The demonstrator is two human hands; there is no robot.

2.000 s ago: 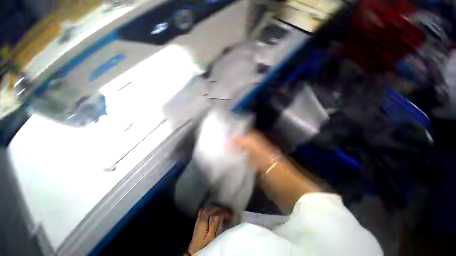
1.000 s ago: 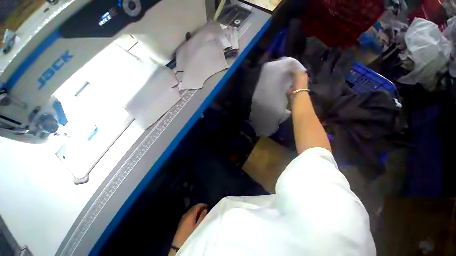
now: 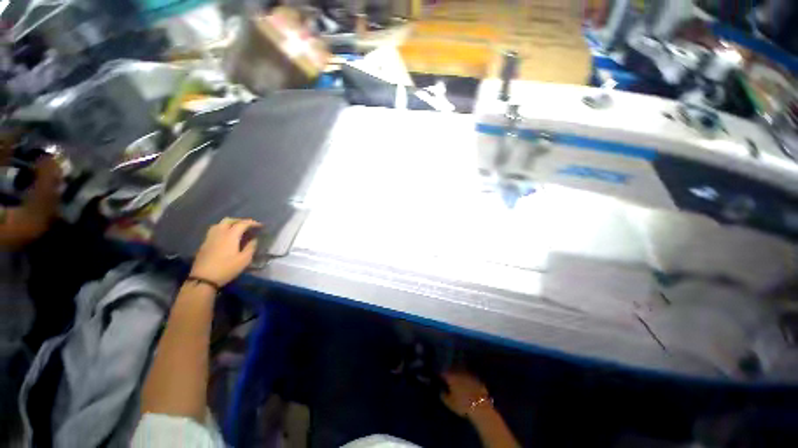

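Note:
My left hand [image 3: 225,250] rests on the near edge of the stack of dark cut panels [image 3: 262,153], fingers curled over its right corner; whether it grips a panel is unclear. My right hand [image 3: 464,391] is low, below the table's front edge, small and blurred; what it holds, if anything, cannot be made out. The sewing machine [image 3: 577,162] stands at the right, its needle area [image 3: 510,188] over the brightly lit table. Small light grey cut pieces [image 3: 604,280] lie under the machine arm at the right.
The table's blue front edge [image 3: 455,330] runs across the view. A crumpled grey cloth heap [image 3: 109,337] lies at the lower left. A box [image 3: 278,48] and scraps are behind the stack. At the far left a person's arm [image 3: 35,206] shows.
The view has swung left to the stack. My left hand has come up from my lap onto it. My right hand, earlier out at the right with a light piece, is now below the table edge.

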